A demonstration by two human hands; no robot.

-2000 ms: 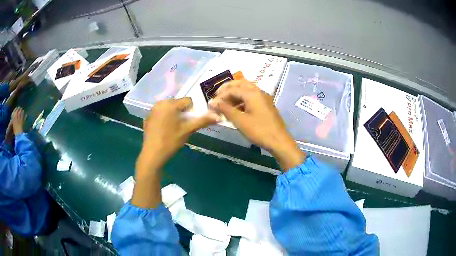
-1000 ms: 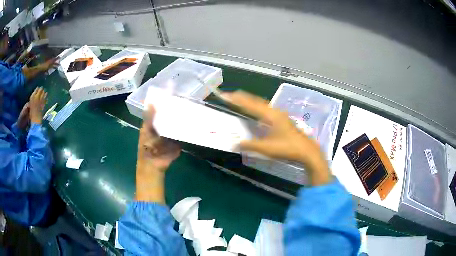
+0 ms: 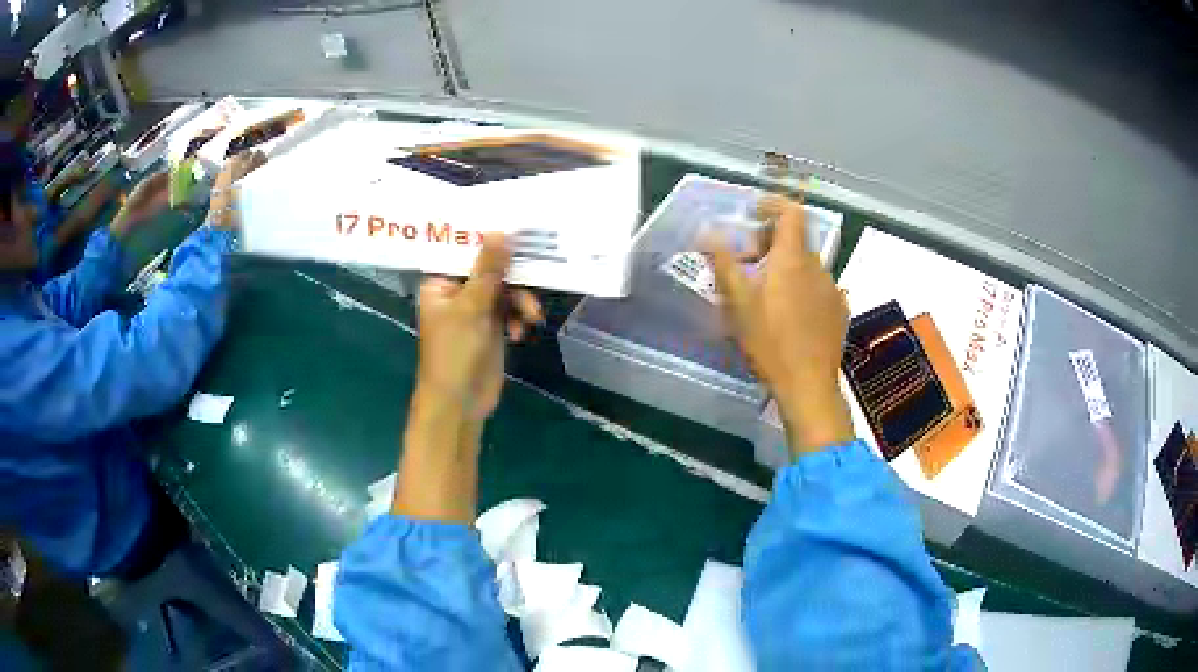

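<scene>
My left hand [image 3: 460, 335] grips the lower edge of a white box lid [image 3: 302, 204], held up and tilted. Its narrow side reads "I7 Pro Max" in orange, and its top shows a dark device with orange. My right hand [image 3: 786, 309] is over a box base [image 3: 644, 313] with a frosted grey cover; thumb and index finger are apart, and nothing is seen held, though the fingertips are blurred. A barcode label [image 3: 694, 273] lies on this cover, left of my right hand.
To the right stand another lid [image 3: 985, 295] and a base [image 3: 1051, 460] with a label. Paper scraps [image 3: 558, 597] and larger white sheets [image 3: 1051, 646] lie on the near side. Coworkers in blue smocks [image 3: 118, 355] are at left, one hand near the boxes there.
My left hand has turned the lid so its printed side faces me and moved it up and left. My right hand has left the lid. A coworker's arm has reached toward the left boxes.
</scene>
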